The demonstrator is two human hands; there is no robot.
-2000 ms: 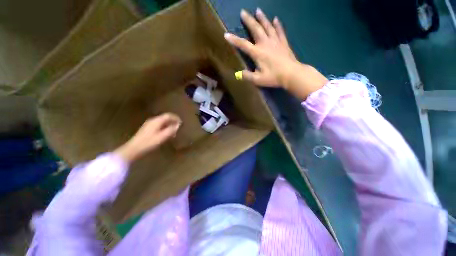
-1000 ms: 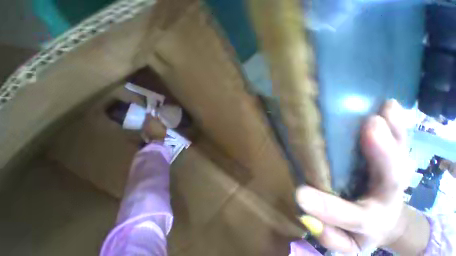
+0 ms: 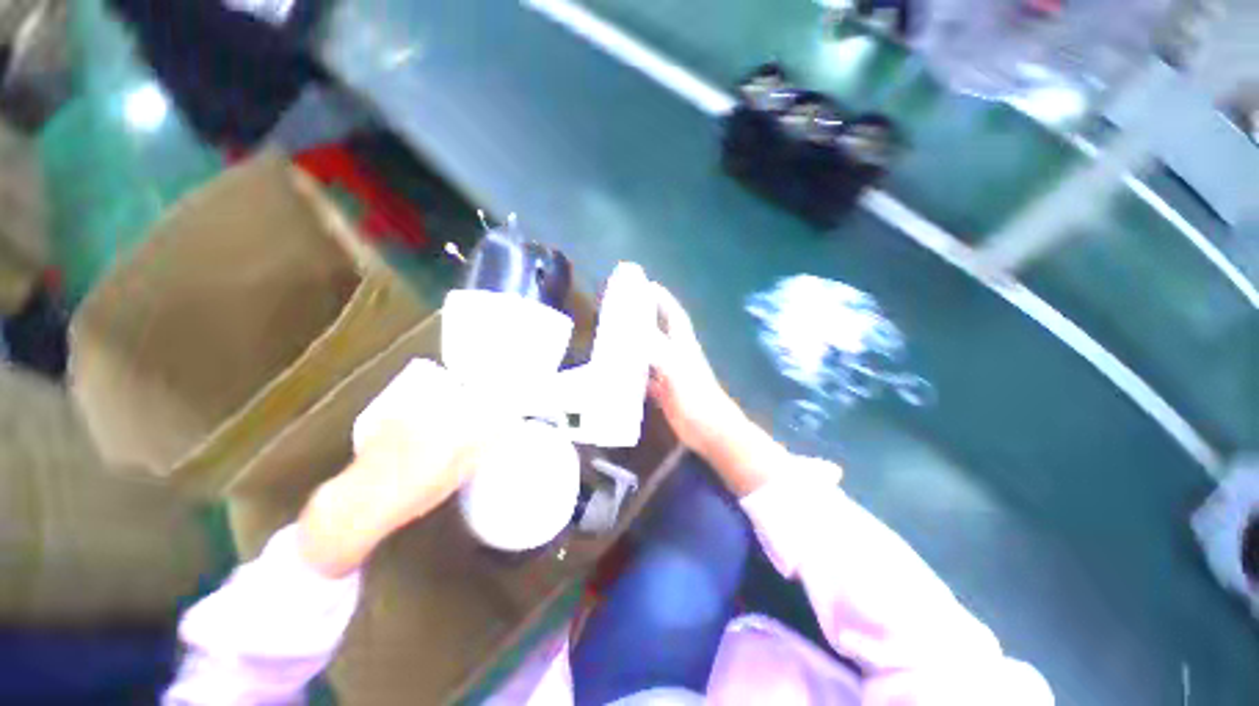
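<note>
A white security camera unit [image 3: 518, 338] with a black, shiny lower part is held up above an open brown carton [image 3: 414, 593]. My left hand [image 3: 407, 448] grips its white body from the left. My right hand [image 3: 679, 361] holds its flat white bracket [image 3: 612, 372] from the right. Thin wires with small tips stick out past the black part. Another white bracket piece [image 3: 608, 497] shows below, inside the carton. The unit hides part of the carton's inside.
A second open carton [image 3: 207, 304] stands at the left. On the green bench with white lines lie a black group of round-faced modules [image 3: 808, 145] and a tangled pile of clear or white strands [image 3: 828, 338]. A dark item is at the top left, a white part at the right edge.
My left hand has lifted a camera unit up out of the carton. My right hand has moved from the carton's edge onto the unit's bracket. The view has shifted.
</note>
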